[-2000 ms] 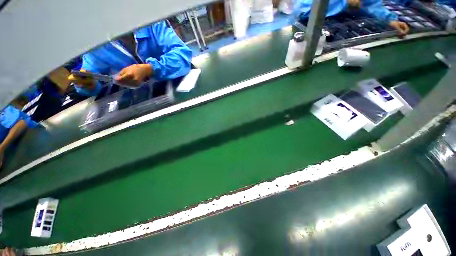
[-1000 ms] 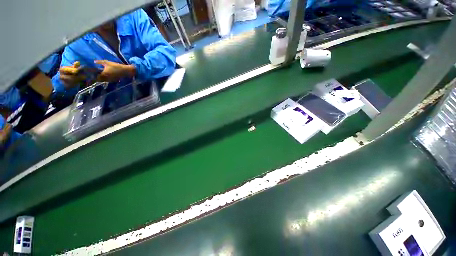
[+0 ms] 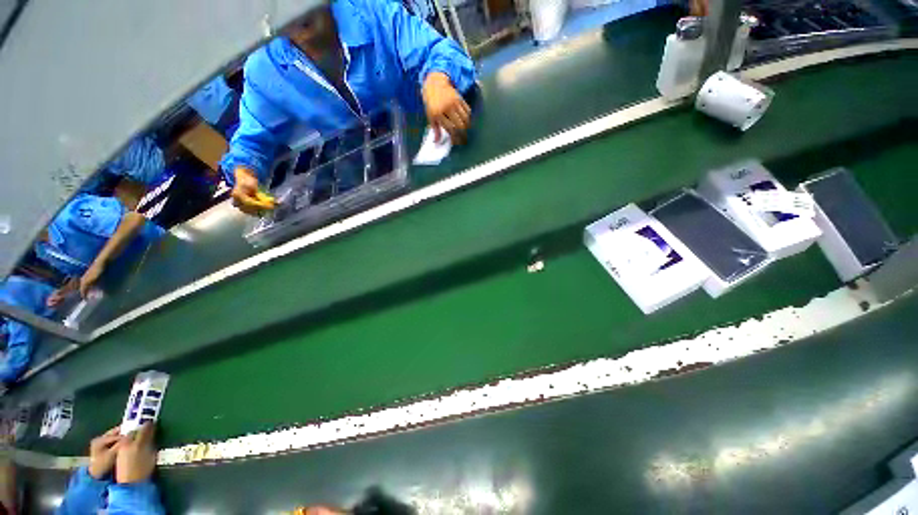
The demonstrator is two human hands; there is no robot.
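Observation:
A sliver of skin and yellow, which may be my left hand [image 3: 320, 510], shows at the bottom edge beside a dark blurred shape; what it holds is hidden. My right hand is not in view. Part of a white phone box [image 3: 903, 500] shows on the dark bench at the bottom right corner. On the green belt, a closed white phone box [image 3: 649, 260] lies beside an open box base with a dark phone [image 3: 710, 239]. Behind them are another printed box [image 3: 757, 206], with a small white piece on it, and another base with a dark phone [image 3: 854, 221].
The chipped belt rail [image 3: 523, 390] crosses between bench and belt. At bottom left, another person's hands [image 3: 123, 453] touch a small box [image 3: 146, 400]. Across the belt, a worker handles a clear blister tray [image 3: 337, 176]. A white bottle [image 3: 681, 62] and white cylinder [image 3: 735, 99] stand near a post.
The view has swung left, so the belt boxes sit further right. The near box has mostly left the frame. Another person's hands now touch the far-left box. The opposite worker's hand has reached a white piece.

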